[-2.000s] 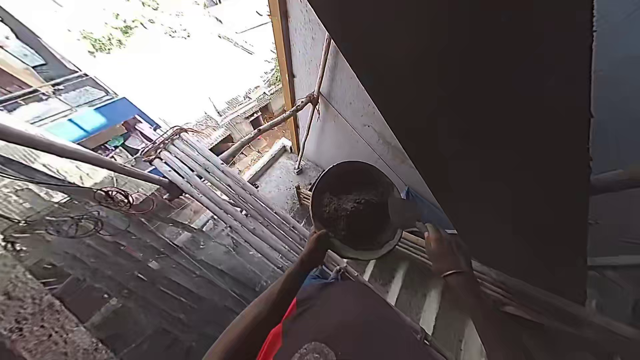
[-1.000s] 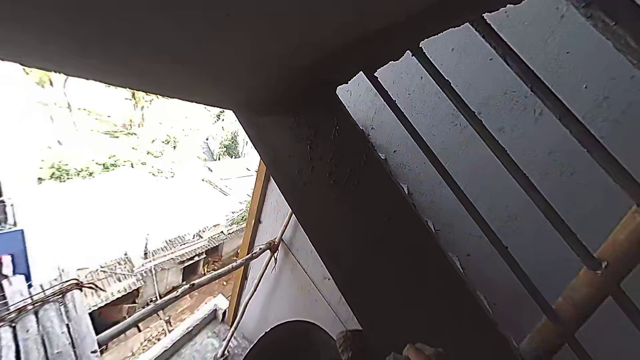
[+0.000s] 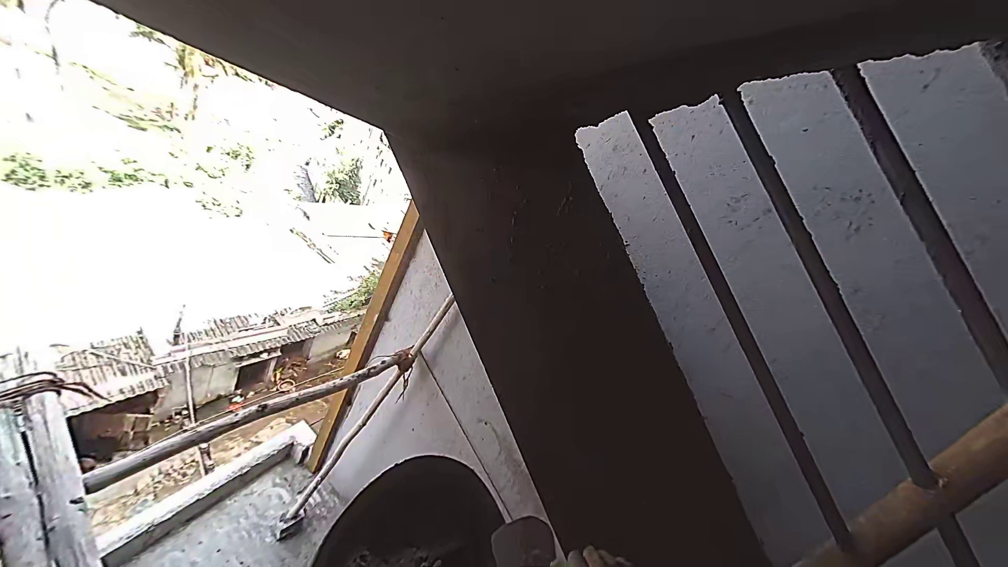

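Note:
A dark round pan [image 3: 417,512] holding dark, lumpy material shows at the bottom edge, its lower part cut off. The flat blade of a trowel [image 3: 524,542] lies over the pan's right rim. Just right of the blade, the fingers of my right hand [image 3: 591,557] come into view, curled at the trowel's handle end; most of the hand is below the frame. My left hand is outside the picture. Beyond the pan rises a dark plastered column [image 3: 567,315], joined to a dark beam overhead.
A wooden pole [image 3: 260,409] is tied to a thinner slanting stick [image 3: 354,433] beside a pale panel. Weathered planks [image 3: 59,480] stand at lower left. Dark bars cross the pale wall [image 3: 850,205] at right, above a thick bamboo pole [image 3: 929,480]. Low roofs lie far below.
The view has swung up from the pan and pole platform to the column and beam. Two seconds ago both my hands showed at the pan; now only right fingers do.

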